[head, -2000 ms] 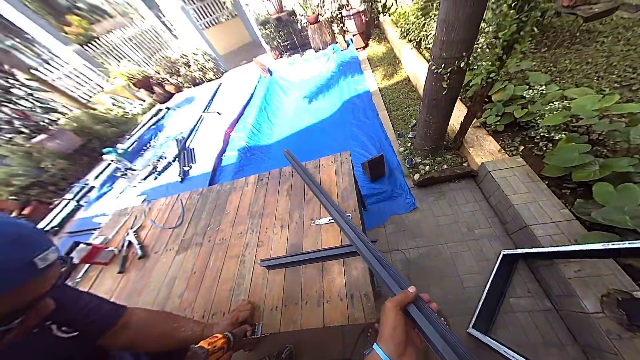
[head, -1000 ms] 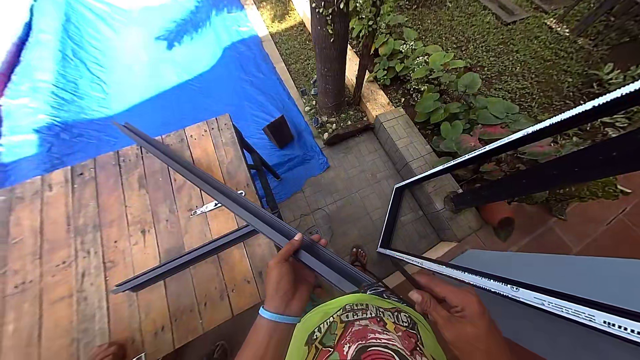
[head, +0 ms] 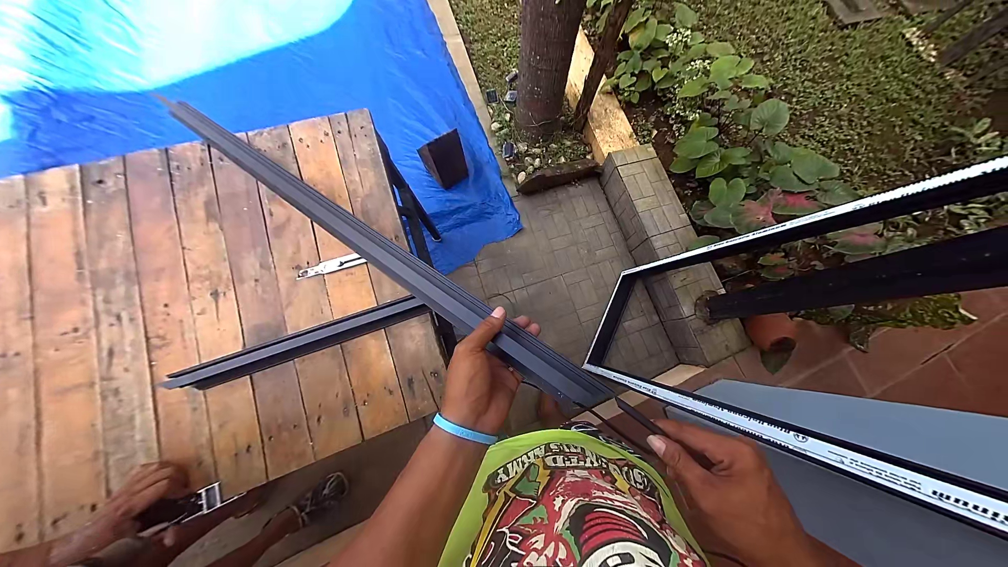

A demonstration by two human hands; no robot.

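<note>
My left hand, with a light blue wristband, holds a long dark grey metal profile near its lower end; the profile slants up and left over the wooden table. Close to that end, my right hand grips a thin dark strip. Right of my hands stands a black frame with white printed protective film. A shorter dark profile lies on the table, partly under the long one, and a silver metal fitting lies beyond it.
The plank table fills the left side. At lower left is a co-worker's hand by a tool. A blue tarp, a dark block, a low paved wall, a tree trunk and a clay pot are around.
The view has swung far to the right. My right hand, not seen in the earliest frame, is in view with the thin strip. My left hand still holds the long profile.
</note>
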